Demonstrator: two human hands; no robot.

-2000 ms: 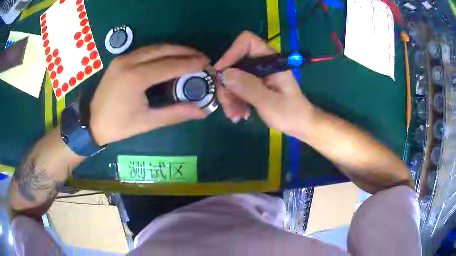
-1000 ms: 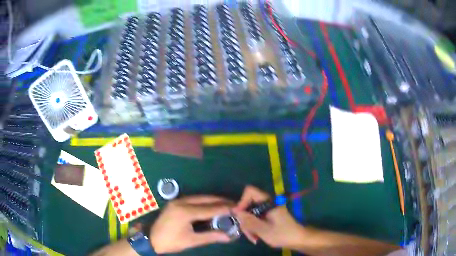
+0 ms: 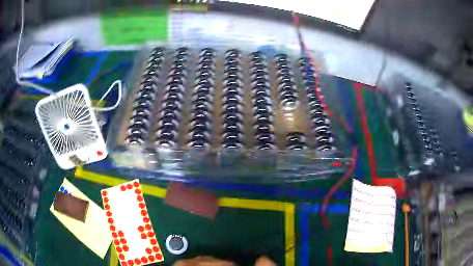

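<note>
My left hand (image 3: 203, 261) shows only as a strip of fingers or knuckles at the bottom edge; what it holds is hidden. My right hand (image 3: 265, 261) shows only as a small fingertip-sized patch at the bottom edge; its grip is cut off. A round component (image 3: 177, 243) with a silver rim and dark centre lies flat on the green mat, just above and left of my left hand. A large clear blister tray (image 3: 223, 165) holds rows of black and silver parts, with a gap in one right-hand row.
A white fan (image 3: 66, 127) stands left of the tray. Red dot stickers (image 3: 129, 215) and a cream sheet (image 3: 96, 228) with a brown pad (image 3: 71, 206) lie left. Another brown pad (image 3: 192, 200) lies centrally. A label sheet (image 3: 371, 221), orange stick (image 3: 406, 236) and red lead (image 3: 339, 182) are right.
The view has tilted up and forward, so both hands have slid down to the bottom edge. The held component and probe have left the picture. The loose round component stays on the mat.
</note>
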